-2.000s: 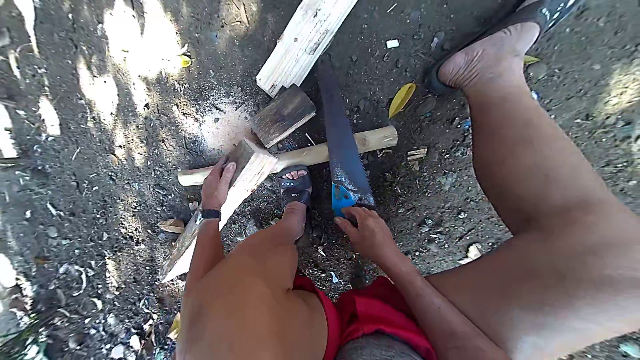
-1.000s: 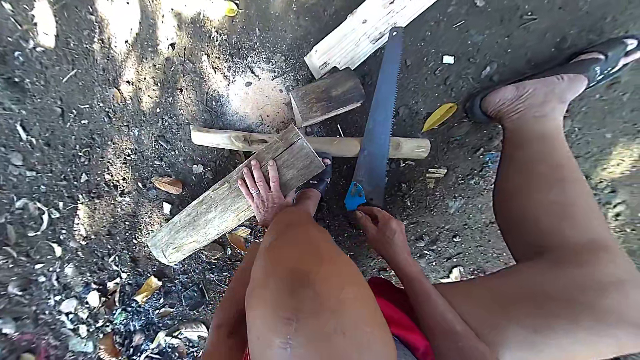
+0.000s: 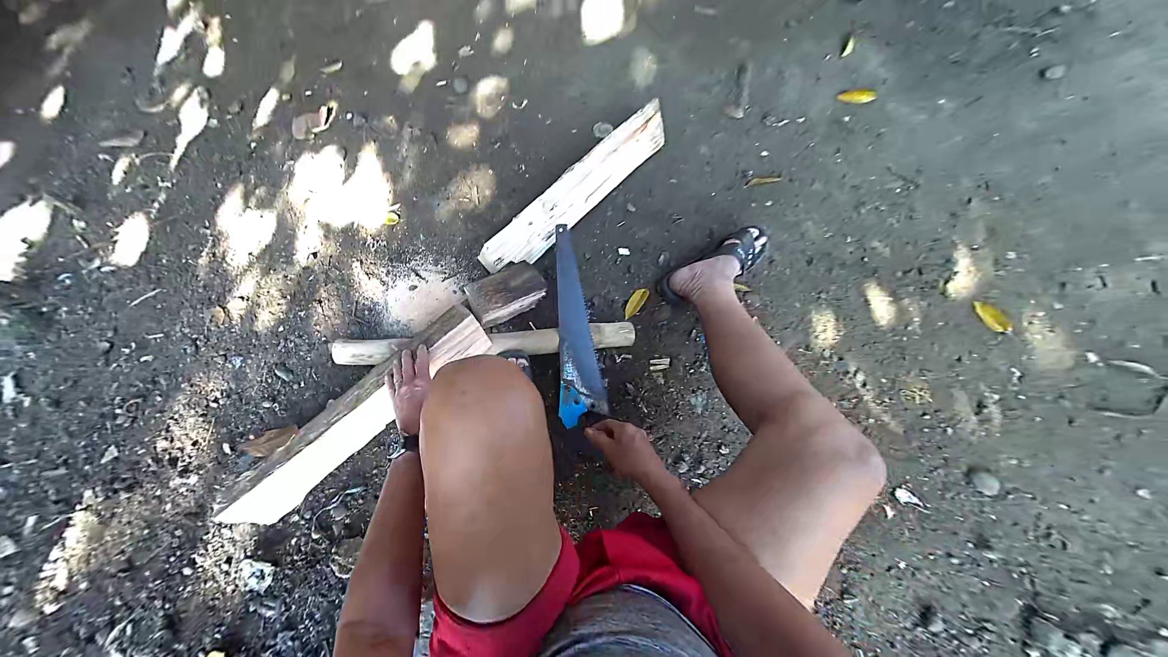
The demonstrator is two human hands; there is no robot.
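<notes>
My left hand (image 3: 411, 388) lies on a thick wooden plank (image 3: 315, 461), whose upper end rests across a round wooden pole (image 3: 538, 341) on the ground. My right hand (image 3: 625, 444) grips the handle of a hand saw (image 3: 575, 319) at its blue part. The toothed blade points away from me and passes over the pole, to the right of the plank and apart from it. A short wood block (image 3: 506, 294) sits just beyond the plank's upper end. My foot shows in part by the pole, mostly hidden behind my knee.
A pale split board (image 3: 579, 192) lies on the dirt beyond the saw's tip. Sawdust (image 3: 420, 297) is spread left of the block. My other foot, in a dark sandal (image 3: 753, 251), stands to the right. Yellow leaves (image 3: 636, 302) and small stones are scattered about.
Since one second ago the plank has turned, so more of its pale cut side shows under my left hand. The view has shifted strongly and takes in more ground.
</notes>
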